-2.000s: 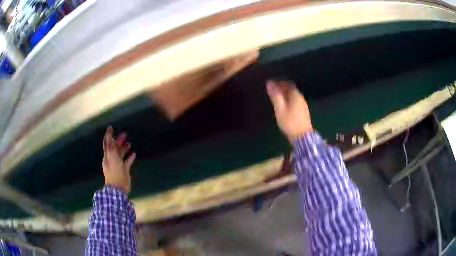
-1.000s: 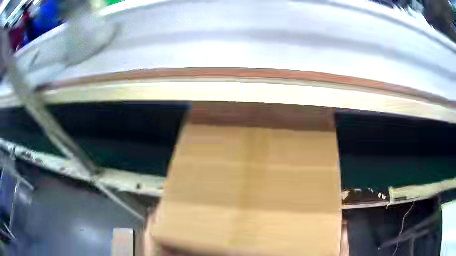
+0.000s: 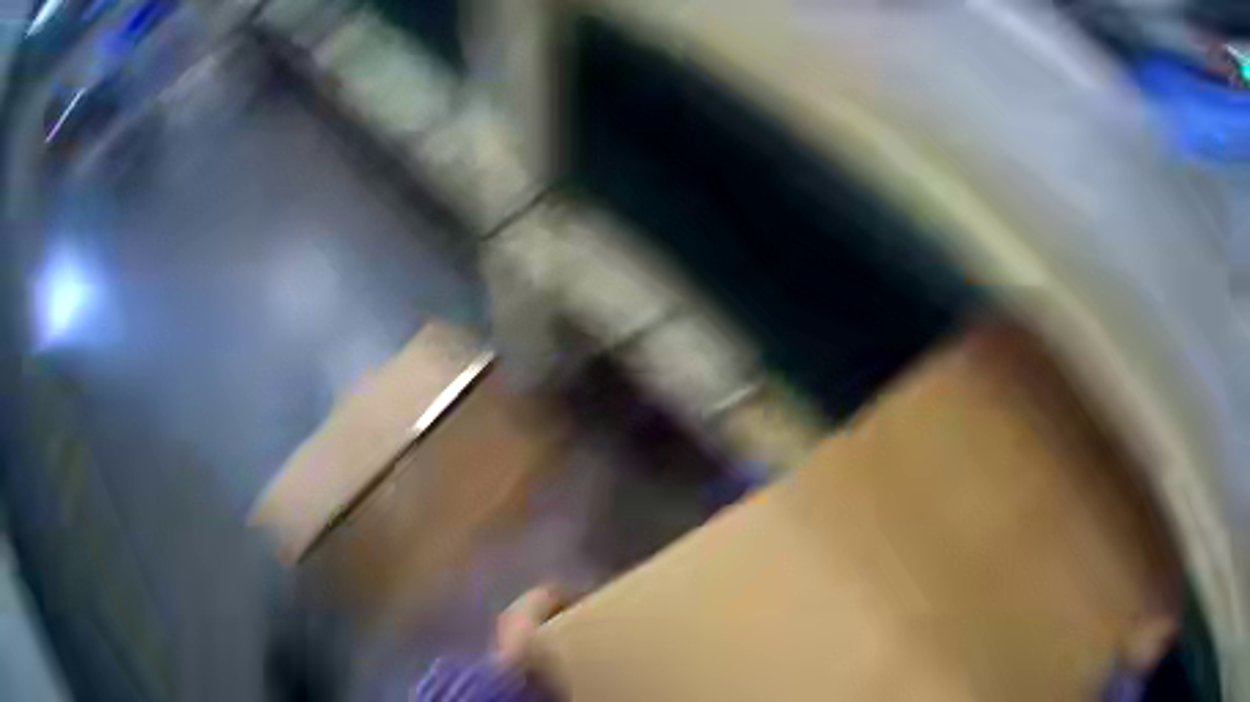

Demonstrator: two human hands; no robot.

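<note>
A large brown cardboard carton point(image 3: 850, 549) fills the lower right of the blurred head view, tilted in the picture and close to me. My left hand point(image 3: 528, 620) is at the carton's lower left corner, with only part of the fingers and a checked purple sleeve showing. My right hand point(image 3: 1149, 642) is small and blurred at the carton's right side, near the bottom edge. Both hands hold the carton between them; most of each hand is hidden or cut off.
Another brown carton point(image 3: 452, 473) with an open-looking top edge stands low on the grey floor point(image 3: 206, 274) at the left. The dark green conveyor belt point(image 3: 768, 220) and its cream frame point(image 3: 603, 281) run diagonally behind the held carton.
The view has swung left and tilted, bringing floor and the second carton into sight. The held carton has shifted to the lower right of the picture. The hands were empty two seconds ago.
</note>
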